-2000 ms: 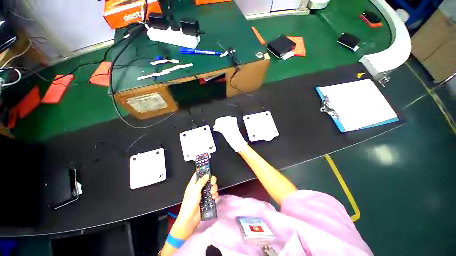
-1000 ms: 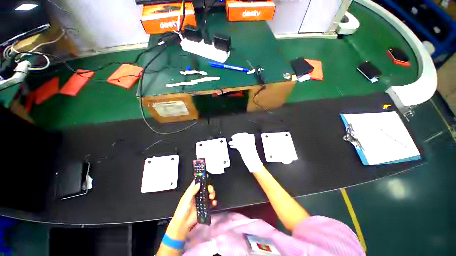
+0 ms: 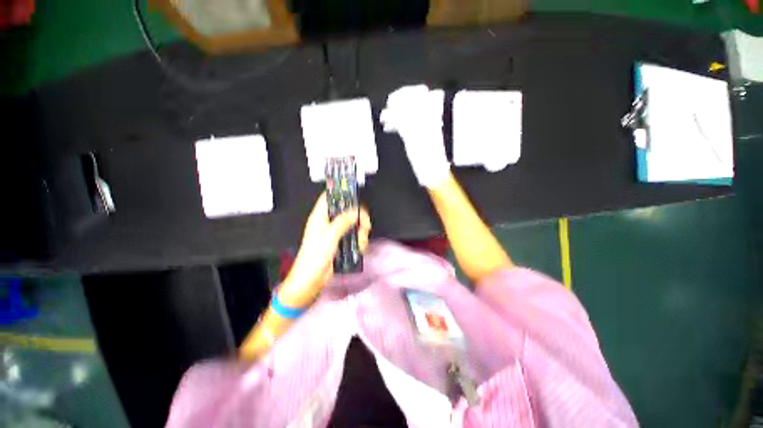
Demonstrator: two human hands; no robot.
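Three flat white square units lie in a row on the black bench: one at left (image 3: 235,175), one in the middle (image 3: 339,132) and one at right (image 3: 487,127). My left hand (image 3: 322,238), bare with a blue wrist band, holds the long black remote control (image 3: 344,209); its top end overlaps the lower edge of the middle unit in view. My right hand (image 3: 418,125), in a white glove, lies between the middle and right units, fingers towards the middle unit. The picture is blurred, and whether the gloved fingers hold anything is unclear.
A clipboard with white paper (image 3: 688,125) lies at the right end of the bench. A dark object with a white edge (image 3: 102,185) is at the left end. Thin cables run behind the middle unit. The wooden rear bench (image 3: 230,29) borders the back.
The view has tilted down, so the rear bench top and cartons are out of frame. My left hand still holds the remote; my gloved right hand stays between the middle and right units.
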